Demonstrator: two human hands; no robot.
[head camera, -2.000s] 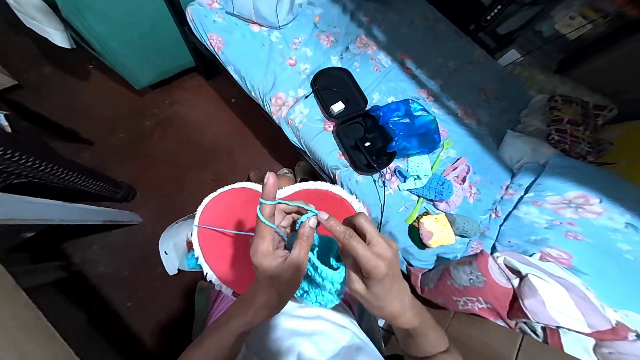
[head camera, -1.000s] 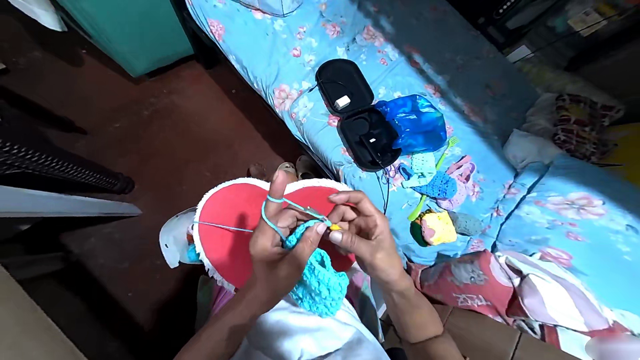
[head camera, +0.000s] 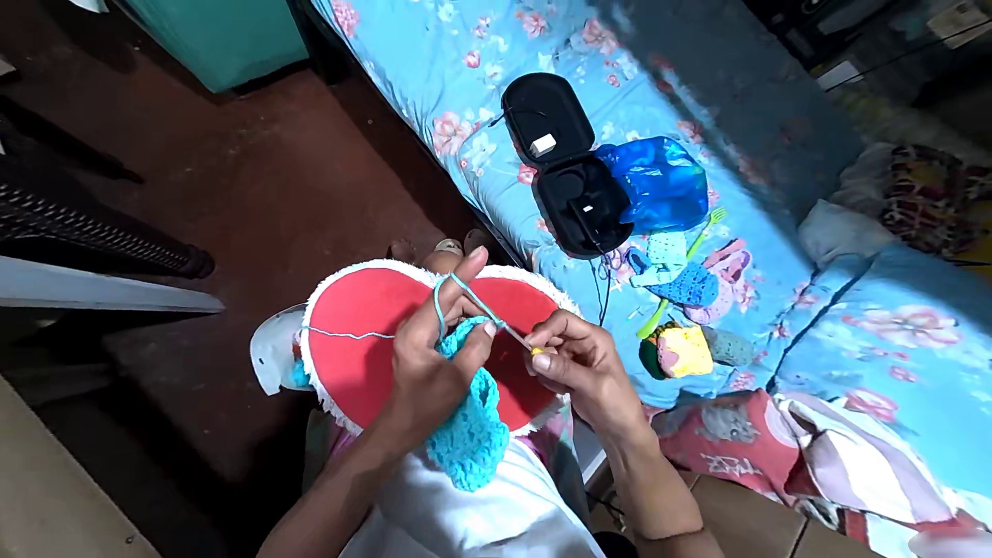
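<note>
My left hand (head camera: 438, 353) pinches the top edge of a turquoise crocheted piece (head camera: 469, 442), its index finger raised with turquoise yarn (head camera: 353, 335) looped around it. The yarn runs left across a red heart-shaped cushion (head camera: 360, 318) with white fringe, which lies on my lap under both hands. In my right hand (head camera: 577, 364) is a crochet hook (head camera: 515, 336) with a yellow part at the fingertips. Its metal shaft points up and left, and its tip meets the yarn at the edge of the crocheted piece.
On the floral bed (head camera: 465, 70) lie an open black case (head camera: 585, 205), a blue plastic bag (head camera: 666, 182), a green plastic fork (head camera: 701, 232), several crocheted pieces (head camera: 686, 285) and a yellow one (head camera: 686, 351). A whitish container (head camera: 271, 353) is left of the cushion. A red printed cloth (head camera: 732, 442) lies at right.
My right hand has drawn slightly away from my left, and more of the hook's shaft shows between them. The crocheted piece still hangs below my left hand.
</note>
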